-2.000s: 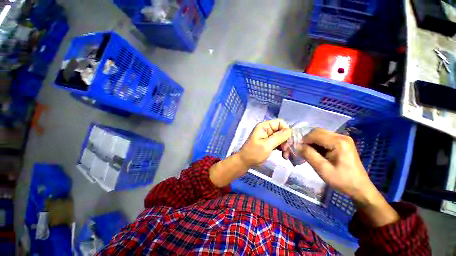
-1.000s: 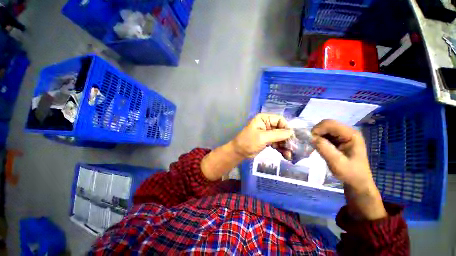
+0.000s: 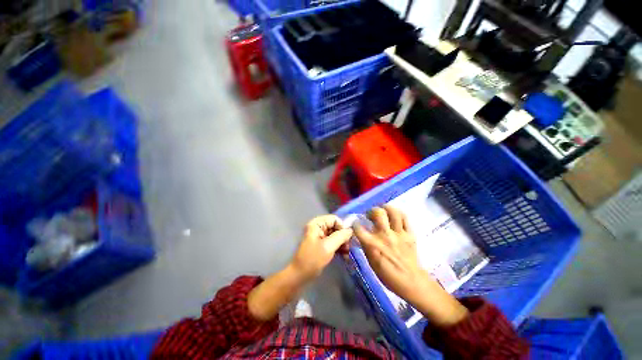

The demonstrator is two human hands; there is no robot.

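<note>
A clear plastic bag is between my two hands, mostly hidden by my fingers. What is in it cannot be made out. My left hand pinches its left side with thumb and forefinger. My right hand is on its right side, fingers bent over it. Both hands are over the near left rim of a large blue crate. Printed newspaper sheets line the crate's bottom.
A red stool stands behind the crate. A paper-covered bench holds a black phone, beside a control panel with a blue cloth. A blue crate of black parts is at the back; more crates are at left.
The view has swung towards the bench, which now shows more fully. My hands have moved from over the crate's inside to its left rim, and my right hand is closer to my left.
</note>
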